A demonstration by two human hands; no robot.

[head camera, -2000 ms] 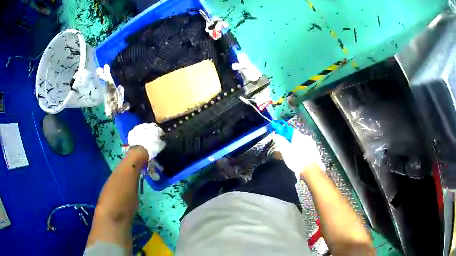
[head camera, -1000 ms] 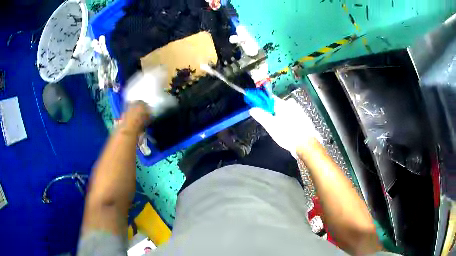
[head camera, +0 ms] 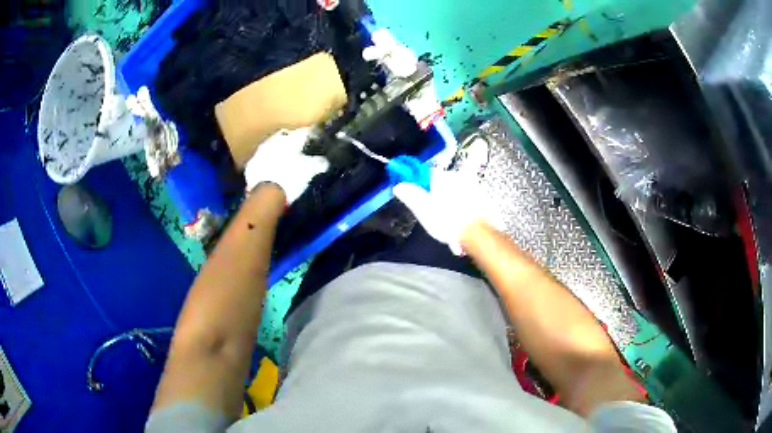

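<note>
My left hand (head camera: pixel 286 167), in a white glove, is over the blue crate (head camera: pixel 315 240) at the near end of a dark strip (head camera: pixel 372 108) with pale dots along it. The fingers seem closed on that end. The strip slants up to the crate's right rim. My right hand (head camera: pixel 449 199), gloved, holds a trimming tool with a blue handle (head camera: pixel 409 172). Its thin pale tip points left, close to the strip; contact cannot be told. A tan cardboard piece (head camera: pixel 283 101) lies on black rubber parts (head camera: pixel 245 46) in the crate, partly behind my left hand.
A white bucket (head camera: pixel 108 127) with black scraps stuck inside stands left of the crate. White gloves (head camera: pixel 389 52) hang on the crate rim. A checker-plate platform (head camera: pixel 542 228) and black sheet stock under clear film (head camera: pixel 631 161) are at the right. Black scraps litter the green floor.
My left hand has moved right to the strip's near end. The row of dots beside the cardboard has shortened. The tool has moved from the crate's right rim inward. The view has shifted.
</note>
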